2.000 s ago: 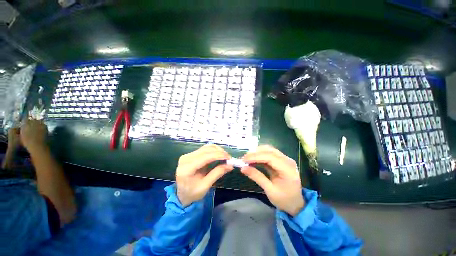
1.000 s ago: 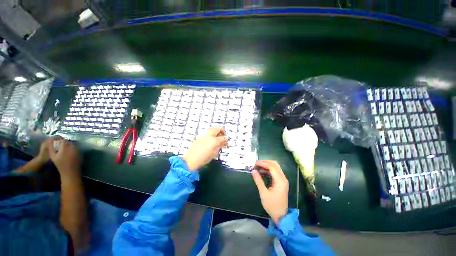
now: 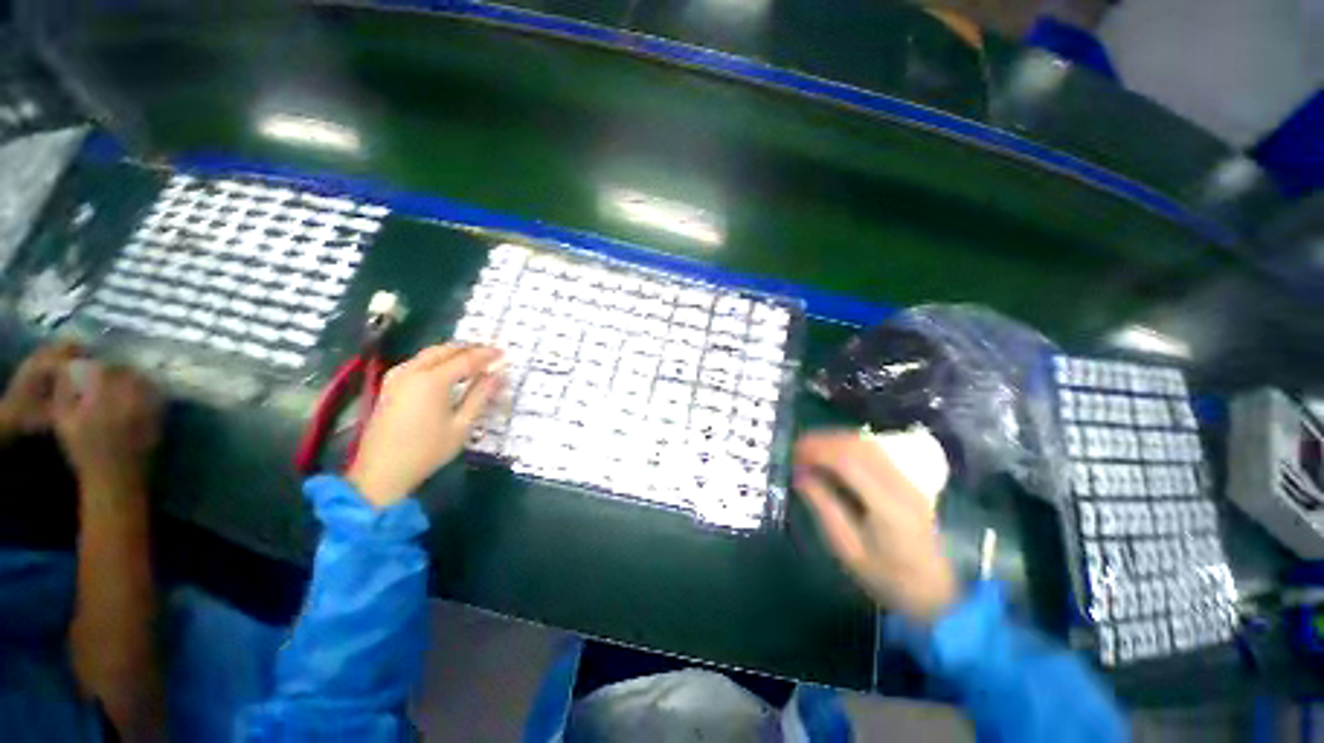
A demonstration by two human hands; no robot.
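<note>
A clear tray [image 3: 639, 380] with close rows of white pieces lies in the middle of the bench. My left hand [image 3: 426, 423] is at its left edge, fingertips over the outer pieces; whether it pinches one cannot be told. My right hand [image 3: 881, 517] is blurred, right of the tray and in front of the bottle. Its thumb and fingers are bent, and I cannot tell if it holds anything. The bottle's rounded white end [image 3: 918, 462] shows behind the hand; its narrow end is hidden.
Red-handled cutters [image 3: 343, 407] lie beside my left hand. Another tray [image 3: 247, 270] is at the left, near a neighbour's hands [image 3: 105, 414]. A crumpled clear bag [image 3: 987, 385] with black contents lies behind the bottle. The right-hand tray [image 3: 1140, 501] and a light-coloured box [image 3: 1278, 468] are farther right.
The view has turned and tilted. My hands first left the white piece pinched between them. My left hand then moved left across the tray, and my right hand moved right to the bottle.
</note>
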